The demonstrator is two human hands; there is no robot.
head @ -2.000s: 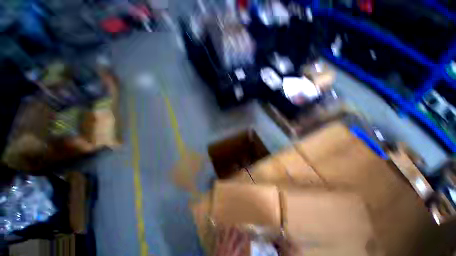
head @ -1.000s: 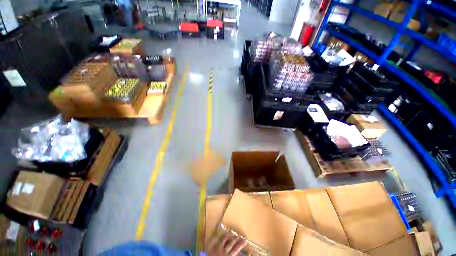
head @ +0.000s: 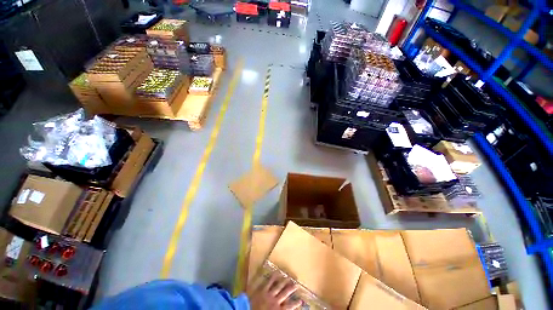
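A brown carton [head: 324,263] with flat flaps lies at an angle over other closed cartons [head: 433,257] at the bottom centre and right. Shiny tape shows along its near left edge. My left hand [head: 276,293], bare with a blue sleeve, is at that edge, its fingers curled against the taped side; its lower part is cut off by the frame. My right hand is not in view. An open carton [head: 320,197] stands just behind the stack, with a few pale things inside.
A loose cardboard sheet [head: 253,186] lies on the floor over a yellow line. Left are a pallet [head: 195,115] with component trays, clear bags [head: 82,142] and a labelled carton [head: 45,203]. Right are black crates [head: 348,124], a wooden pallet [head: 388,197] and blue shelving [head: 506,54].
The view has steadied and tilted down somewhat. More of the blue sleeve shows at the bottom. My left hand stays at the angled carton's edge, and that carton lies much as it did one second ago.
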